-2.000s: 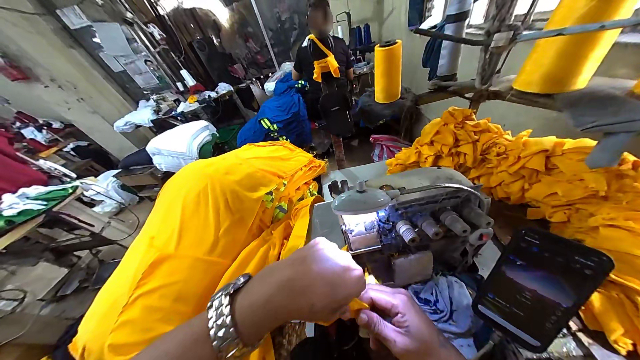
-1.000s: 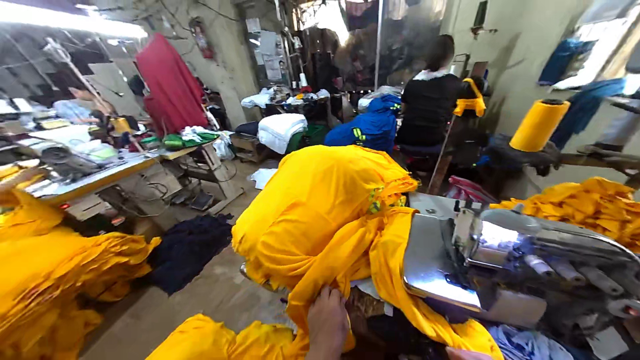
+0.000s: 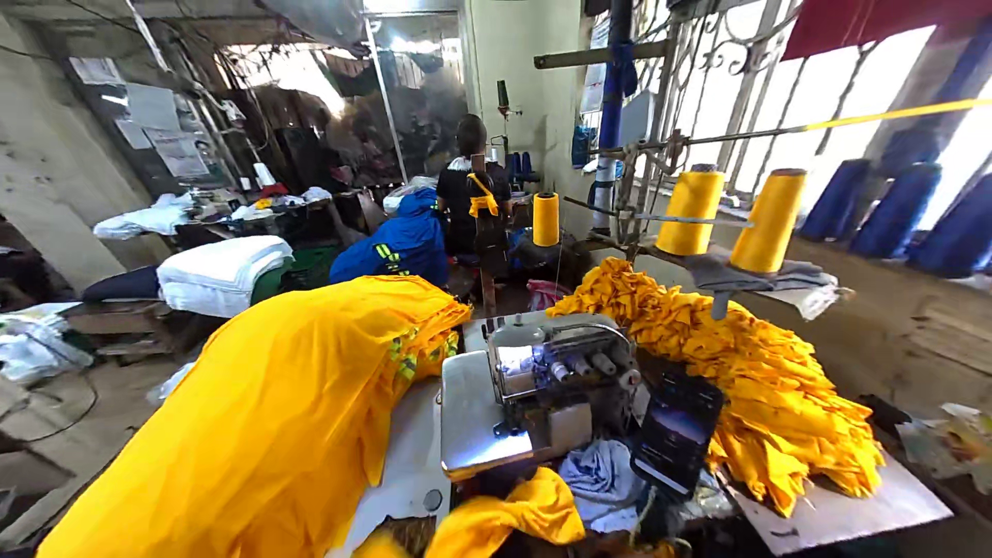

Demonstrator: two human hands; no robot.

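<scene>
Neither of my hands shows in the current head view. An overlock sewing machine (image 3: pixel 562 372) stands on a white table, its lamp lighting the needle area and metal plate. Left of it, a large heap of yellow fabric (image 3: pixel 256 387) with green-and-blue patterned parts spreads toward the lower left. A loose yellow fabric piece (image 3: pixel 511 515) lies at the bottom edge, just in front of the machine; its lower end is blurred and cut off. More crumpled yellow pieces (image 3: pixel 744 380) are piled at the right.
A smartphone (image 3: pixel 678 434) leans beside a greyish-blue cloth (image 3: pixel 601 480) right of the machine. Yellow thread cones (image 3: pixel 691 213) stand behind on a shelf. Beyond the table are a person in dark clothes (image 3: pixel 457 186), a blue fabric bundle (image 3: pixel 403 240) and folded white fabric (image 3: pixel 225 271).
My hands, at the yellow fabric in the earlier frames, are out of view. The view has swung back to the right since one second ago.
</scene>
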